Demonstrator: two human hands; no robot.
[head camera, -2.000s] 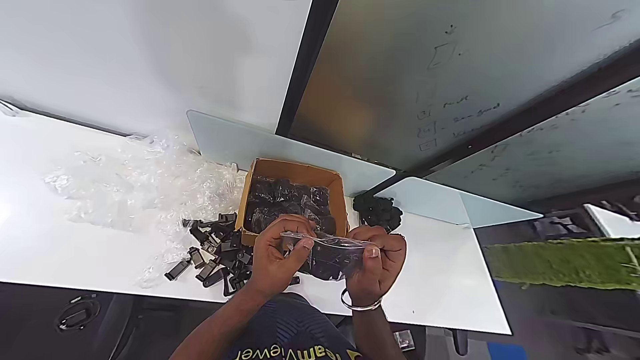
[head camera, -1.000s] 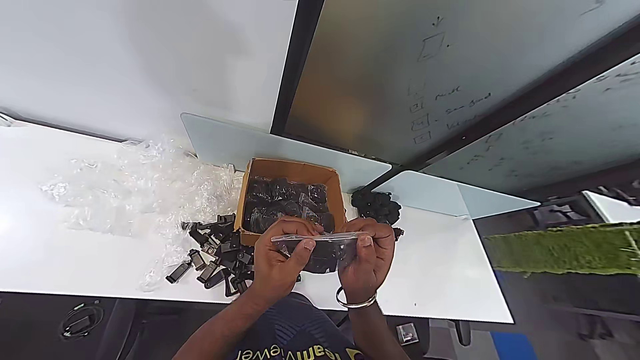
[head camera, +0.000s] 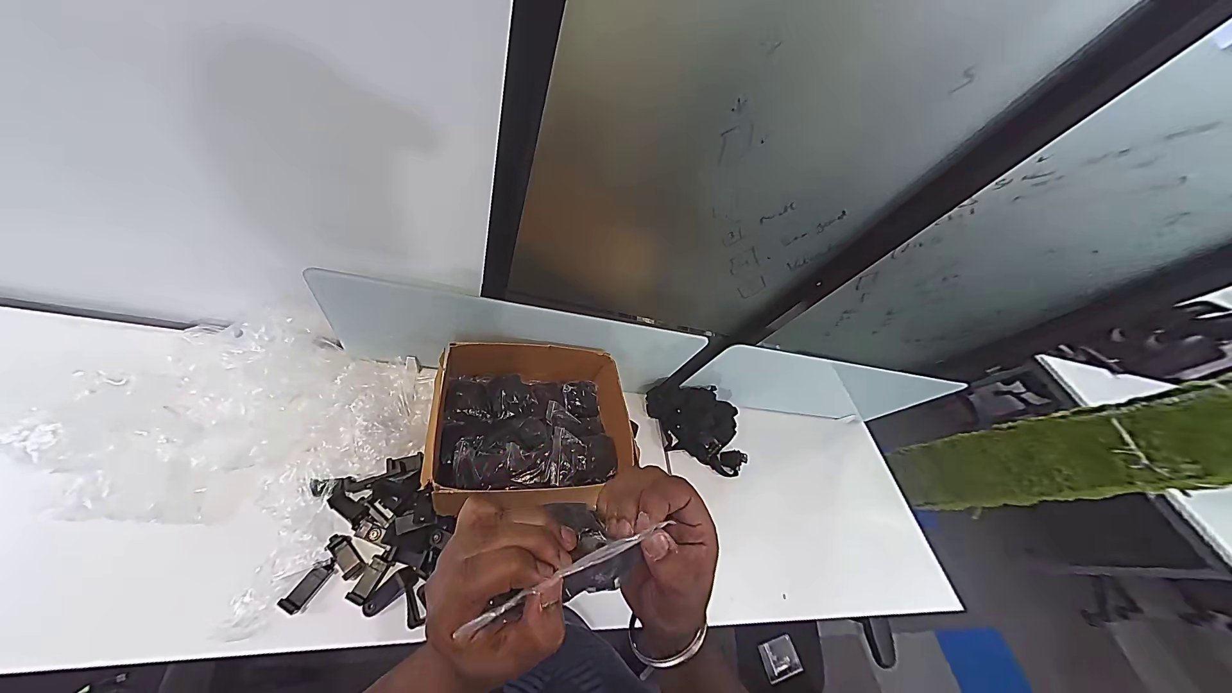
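Both hands hold a clear plastic zip bag (head camera: 602, 556) with something dark inside, in front of the near side of an open cardboard box (head camera: 531, 499). My left hand (head camera: 505, 587) pinches the bag's edge at its left end. The right end of that edge is between the thumb and fingers of my right hand (head camera: 664, 558), whose wrist bears a metal bangle. Inside the box lie several bagged black items (head camera: 525, 433). Left of the box is a pile of black clamp-like plastic parts (head camera: 385, 539), close to my left hand.
A large heap of crumpled clear plastic bags (head camera: 221, 423) covers the left of the white table (head camera: 799, 529). A bundle of black straps or cloth (head camera: 698, 423) lies right of the box. Low frosted panels (head camera: 404, 322) line the table's back edge.
The bag's edge, level between my hands one second ago, now slants, with its left end lower and nearer me. Both hands still grip it.
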